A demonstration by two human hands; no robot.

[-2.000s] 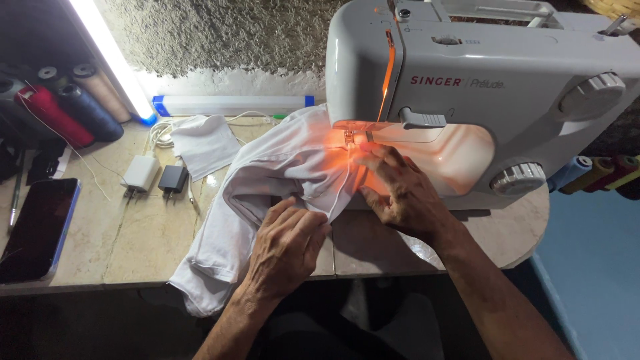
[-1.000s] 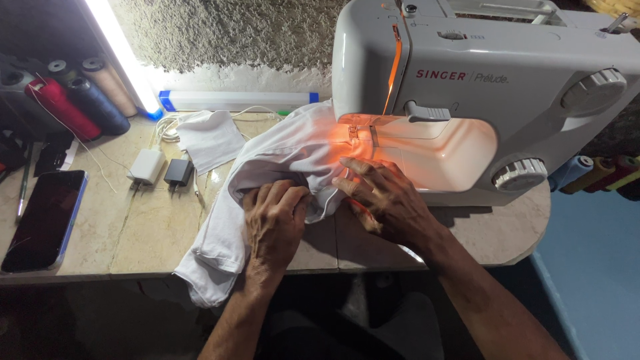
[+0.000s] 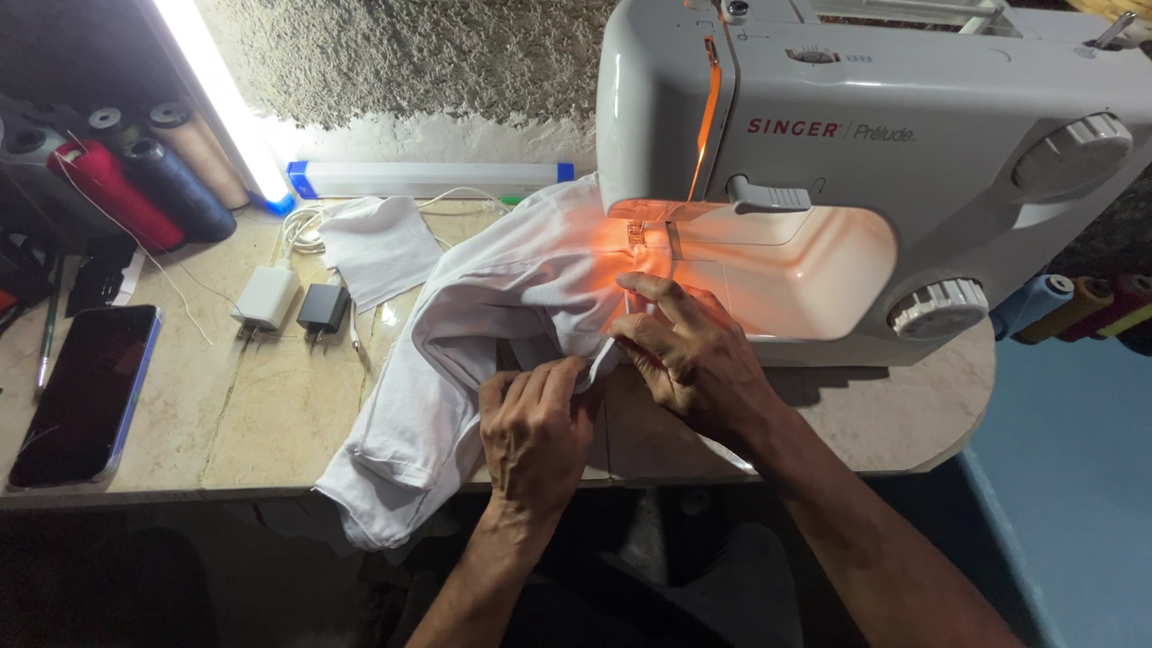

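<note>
A white Singer sewing machine (image 3: 837, 171) stands at the right, its lamp lighting the needle area orange. White fabric (image 3: 513, 270), folded and bunched, lies under the presser foot (image 3: 637, 232) and hangs over the front edge at the left. My left hand (image 3: 535, 432) grips the fabric's near edge, fingers curled down. Just right of it, my right hand (image 3: 688, 351) pinches a folded edge of the same fabric between thumb and fingers, in front of the presser foot. The needle tip is too small to make out.
On the tiled table (image 3: 288, 423) at the left lie a phone (image 3: 87, 396), a white charger (image 3: 265, 297), a dark charger (image 3: 324, 306) and a white cloth scrap (image 3: 382, 247). Thread spools (image 3: 121, 193) stand behind. A lit tube lamp (image 3: 220, 99) leans there; another lamp (image 3: 432, 178) lies behind the fabric.
My left hand has moved right along the fabric since one second ago, nearer my right hand. Two seconds ago a narrow fabric edge was stretched from the presser foot to my left hand.
</note>
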